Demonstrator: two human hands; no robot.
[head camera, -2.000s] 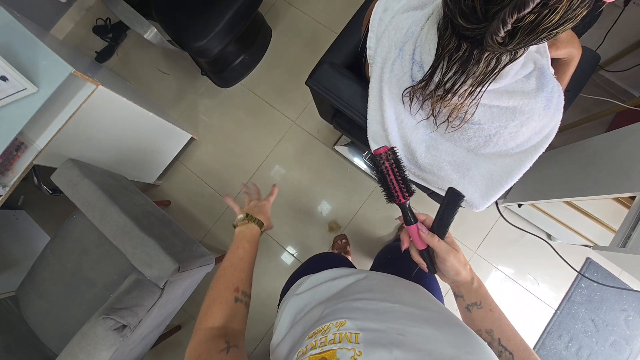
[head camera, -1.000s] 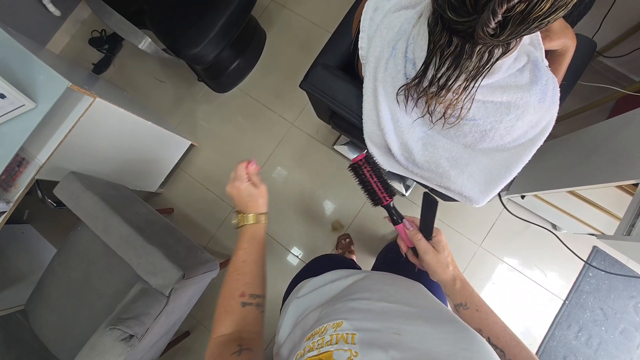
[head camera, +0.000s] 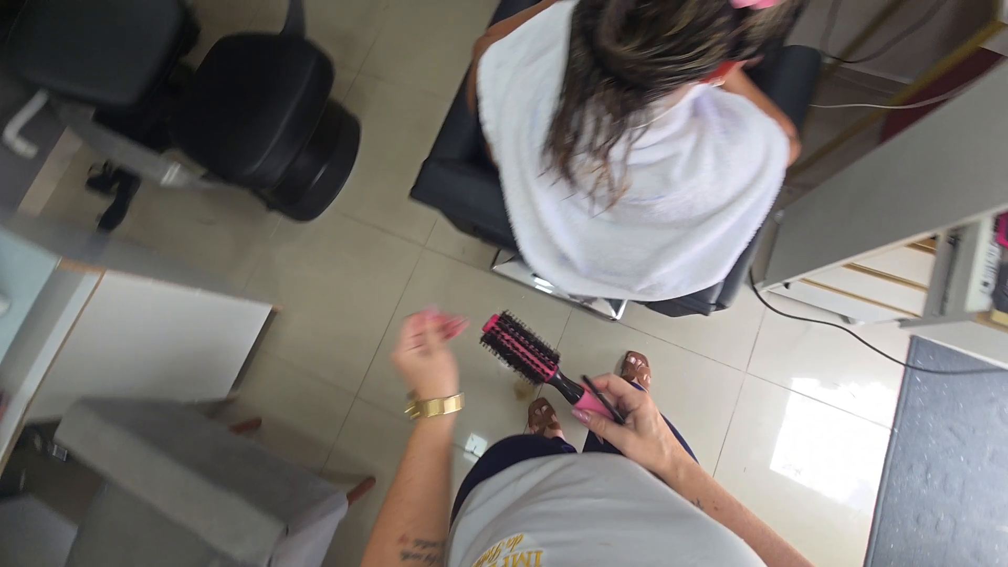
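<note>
My right hand (head camera: 634, 421) holds a round hairbrush (head camera: 524, 349) with a pink barrel, black bristles and a black and pink handle, its head pointing up and left. A thin black item (head camera: 602, 400), seen edge-on, is held in the same hand across the handle. Left of the brush, my left hand (head camera: 428, 352) is raised over the floor, blurred, fingers bent, with nothing visible in it. Ahead, a seated person with damp dark hair (head camera: 602, 102) has a white towel (head camera: 654, 228) over the shoulders.
The person sits in a black salon chair (head camera: 453, 197) with a metal footrest (head camera: 551, 287). A black washing chair (head camera: 252, 110) stands upper left, a grey armchair (head camera: 181, 465) lower left. At right are a drawer cabinet (head camera: 882, 189), a black cable (head camera: 835, 327) and a dark mat (head camera: 945, 457).
My left hand was spread two seconds ago; its fingers are now bent. The brush in my right hand has tipped further left, and the black item has turned edge-on. The view has shifted.
</note>
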